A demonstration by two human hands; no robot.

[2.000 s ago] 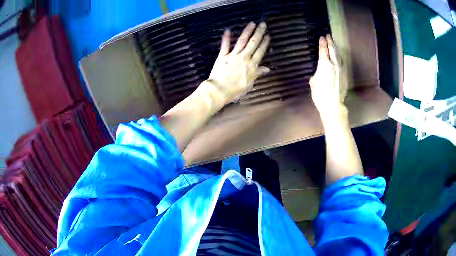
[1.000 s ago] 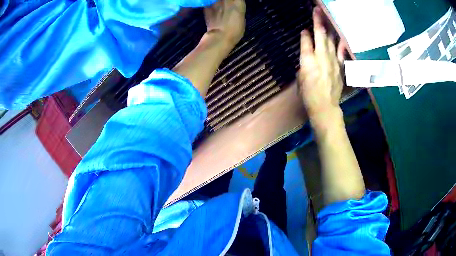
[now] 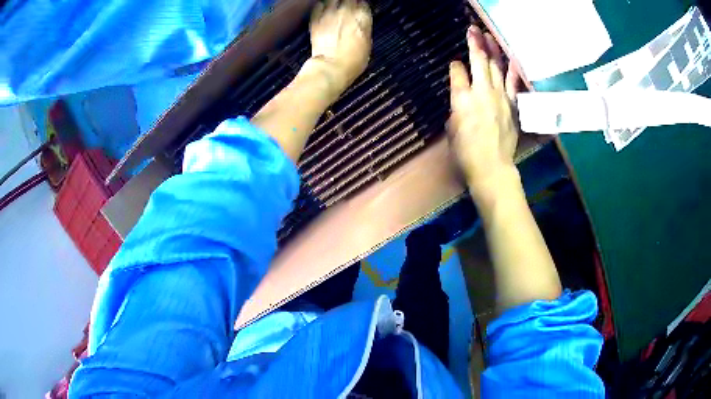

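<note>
A large open brown divided carton lies tilted in front of me, its near flap folded outward. Many close parallel dividers run across its inside, with dark slots between them. My left hand is over the far part of the dividers, fingers pointing down into them; its fingertips are partly hidden and I cannot tell if it grips anything. My right hand lies against the carton's right side with its fingers extended and slightly apart, palm turned inward.
On the green bench top at right lie a white sheet, a white strip and printed label sheets. Red stacked items stand at left. Blue cloth, apparently a smock, shows at upper left. Dark items lie at lower right.
Since the earliest frame, the carton has turned, its near flap now sloping up to the right. My left hand has moved up and away from me. Blue cloth now shows at upper left.
</note>
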